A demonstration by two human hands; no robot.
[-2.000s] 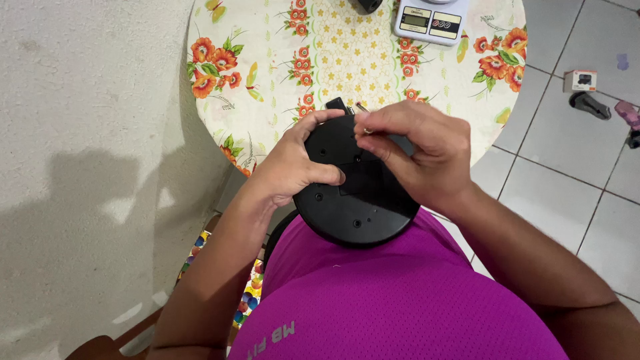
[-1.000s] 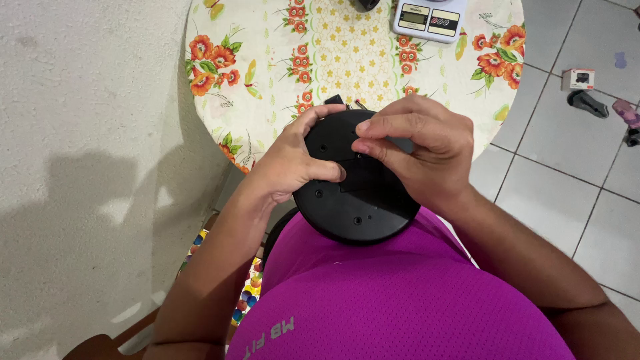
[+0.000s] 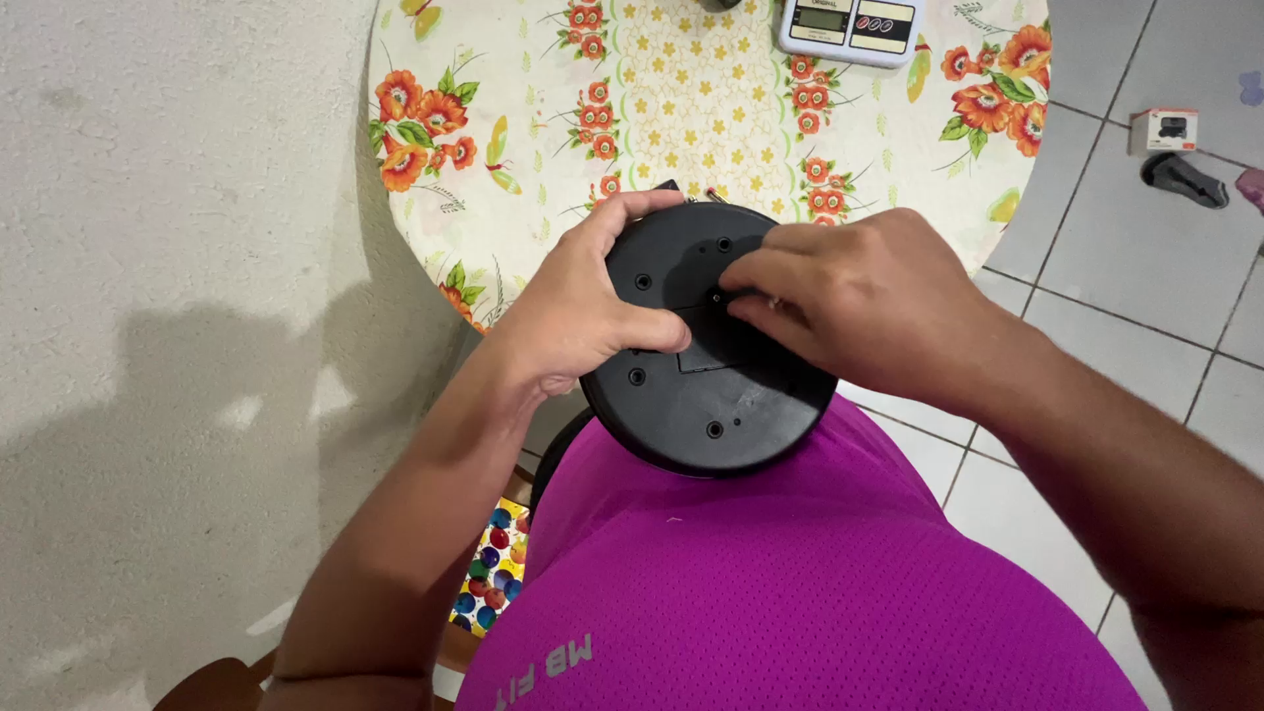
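Note:
My left hand (image 3: 592,286) grips a round black plastic base (image 3: 681,415) by its left edge, thumb on the flat face and fingers around the far rim. The disc leans between the table edge and my lap. Several recessed screw holes and a rectangular panel (image 3: 706,346) show on its face. The thumb and index finger of my right hand (image 3: 829,296) come together just above a small screw (image 3: 717,296) near the panel's edge. Whether they pinch anything is hidden. At the disc's far edge a small dark block and a thin metal piece (image 3: 716,196) stick out.
A round table with a flowered cloth (image 3: 533,128) stands in front of me. On it are a white digital kitchen scale (image 3: 851,30) and part of a dark object. A rough wall (image 3: 178,197) is on the left. A small box (image 3: 1163,131) and a dark object (image 3: 1185,180) lie on the floor at right.
My right hand has moved from the disc's far edge down to the screw near the panel. My left hand keeps its hold.

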